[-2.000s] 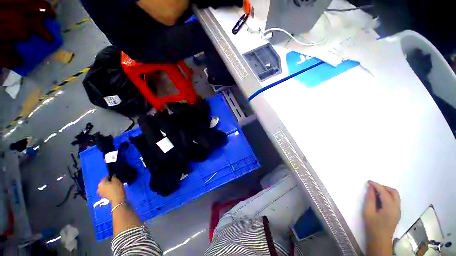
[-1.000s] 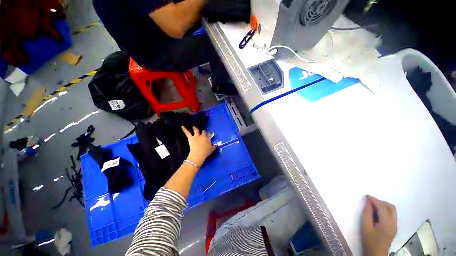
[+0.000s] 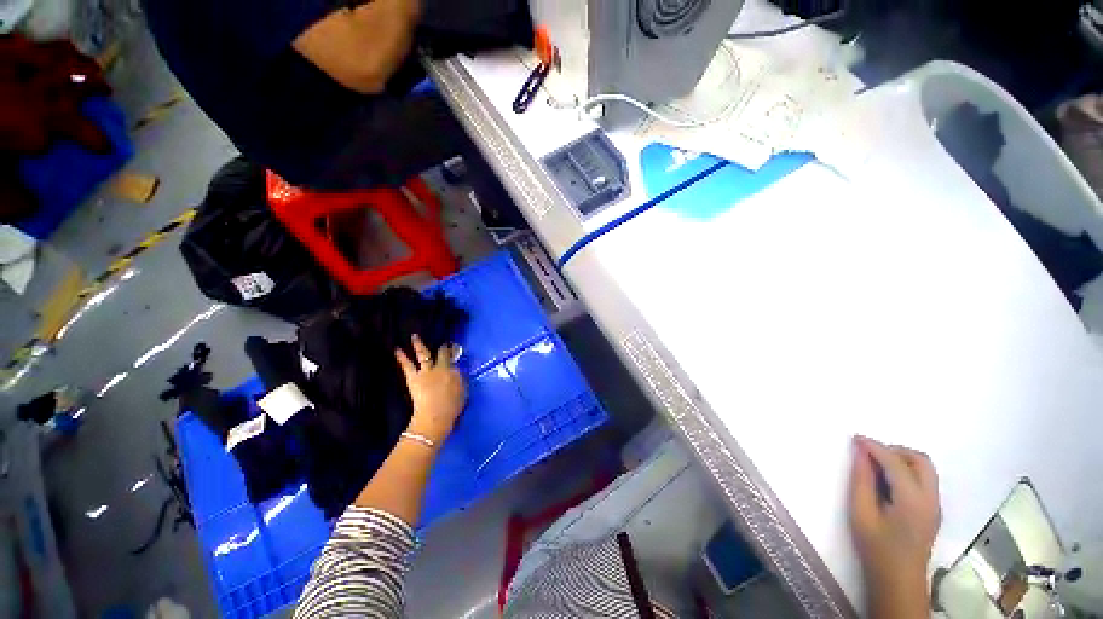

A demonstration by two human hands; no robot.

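A bundle of black pieces (image 3: pixel 363 363) with pale labels lies on the blue crate (image 3: pixel 544 423) at the lower left. My left hand (image 3: pixel 433 389) rests on the bundle's right side, fingers a little apart, not closed around it. A smaller black bundle (image 3: pixel 269 466) with a white label touches it on the left. My right hand (image 3: pixel 895 496) lies on the white table with curled fingers around a small dark slim object, mostly hidden, possibly the snips. The needle plate (image 3: pixel 998 550) is at the lower right.
A red stool (image 3: pixel 363 230) and a black bag (image 3: pixel 248 254) stand behind the crate. Another person's arm (image 3: pixel 357 46) is at the top. The table (image 3: pixel 774 327) holds a grey tray (image 3: pixel 587 175), a blue sheet (image 3: pixel 689 181) and a cord.
My left hand went from the smaller bundle to the larger one, which has shifted left against the smaller one. My right hand stays on the table. The view has shifted slightly.
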